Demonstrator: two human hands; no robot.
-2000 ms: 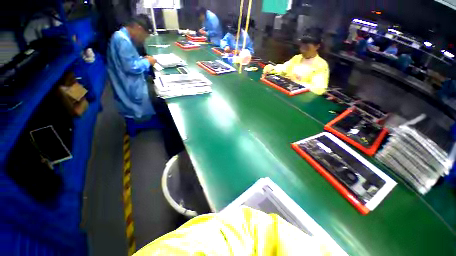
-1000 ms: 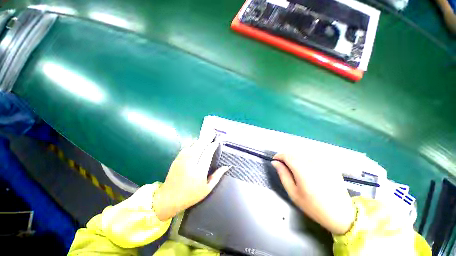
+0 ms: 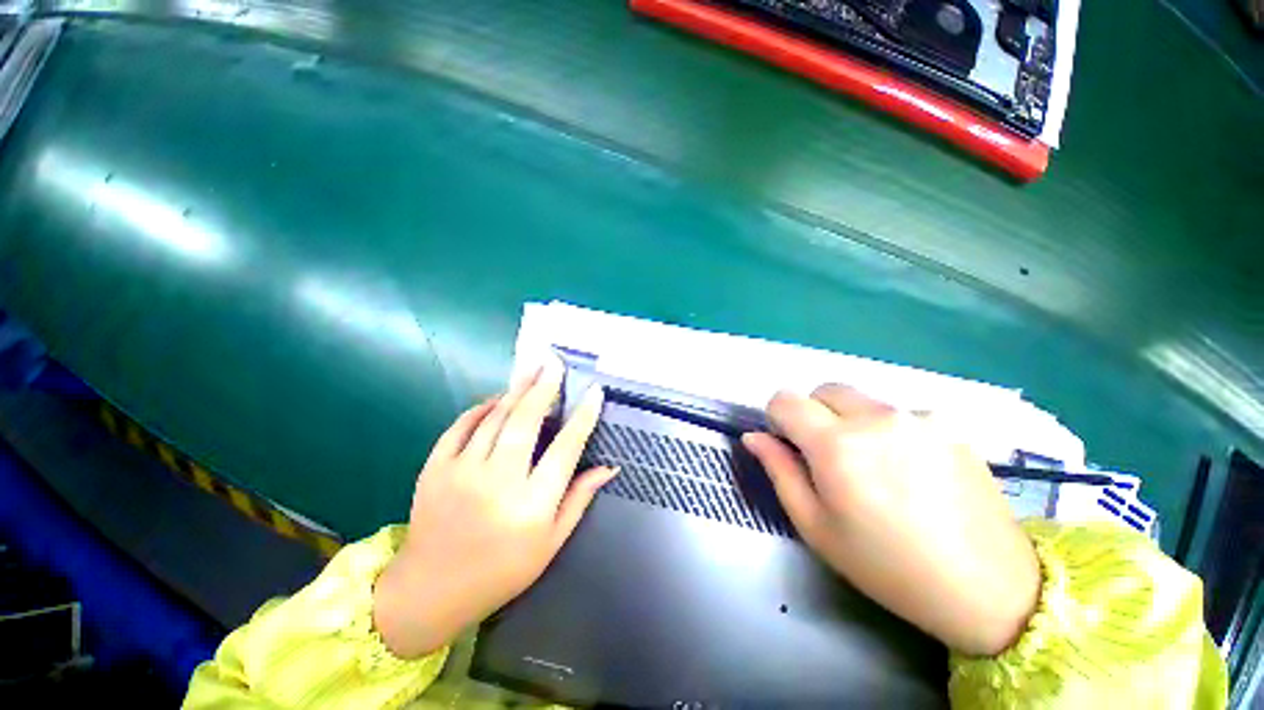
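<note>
A grey laptop bottom cover (image 3: 665,596) with a slotted vent band lies on white foam sheets (image 3: 776,364) at the table's near edge. A long black rubber foot strip (image 3: 679,412) runs along the cover's far edge beside the vents; its right end shows beyond my right hand. My left hand (image 3: 499,506) lies on the cover's far left corner, fingertips at the strip's left end, fingers apart. My right hand (image 3: 887,506) is bent over the strip near its middle, thumb and fingers pinching it, and hides part of it.
A red tray (image 3: 859,86) with a laptop base and motherboard stands on the green table (image 3: 416,208) at the far right. A small pad sheet (image 3: 1126,502) lies right of the cover. Dark strips on a sheet (image 3: 1236,555) are at the right edge. Yellow-black floor tape is at left.
The view has shifted from down the line to the cover, then slightly more. My left fingers have moved onto the strip's left end. My right hand stays at the strip.
</note>
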